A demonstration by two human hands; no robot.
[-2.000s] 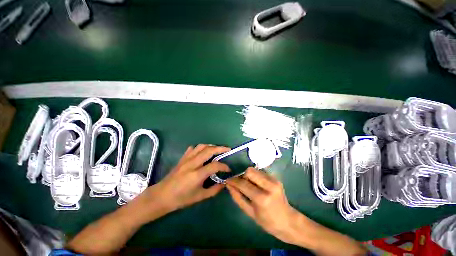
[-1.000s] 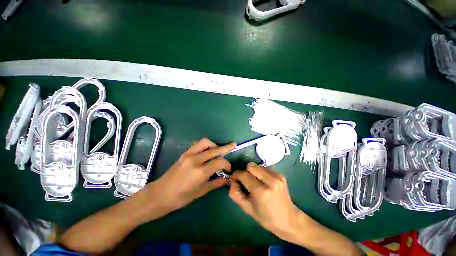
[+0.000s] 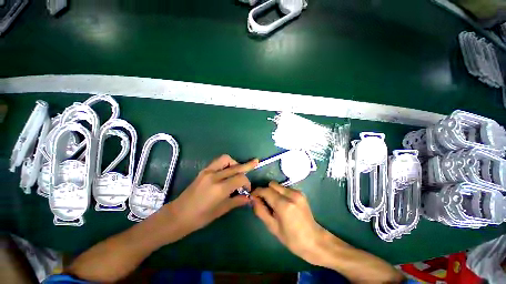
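A white loop frame lies between my hands, its solid round end to the right and its loop end to the left under my fingers. My left hand grips the loop end with fingers and thumb. My right hand has its fingertips pinched at the lower side of the loop, touching my left fingertips. Whether a thin pin is between my right fingertips is hidden. A pile of thin white pins lies just beyond the frame, with a narrower bundle of pins to its right.
Loose overlapping frames lie at left. A small frame group stands right of the pins, with tall stacked frames at far right. A white strip crosses beyond; a single frame lies past it. A red stool shows at lower right.
The single frame beyond the strip has shifted left in view. My hands keep their hold at the loop end, with small finger movements; the loop is more covered than two seconds ago.
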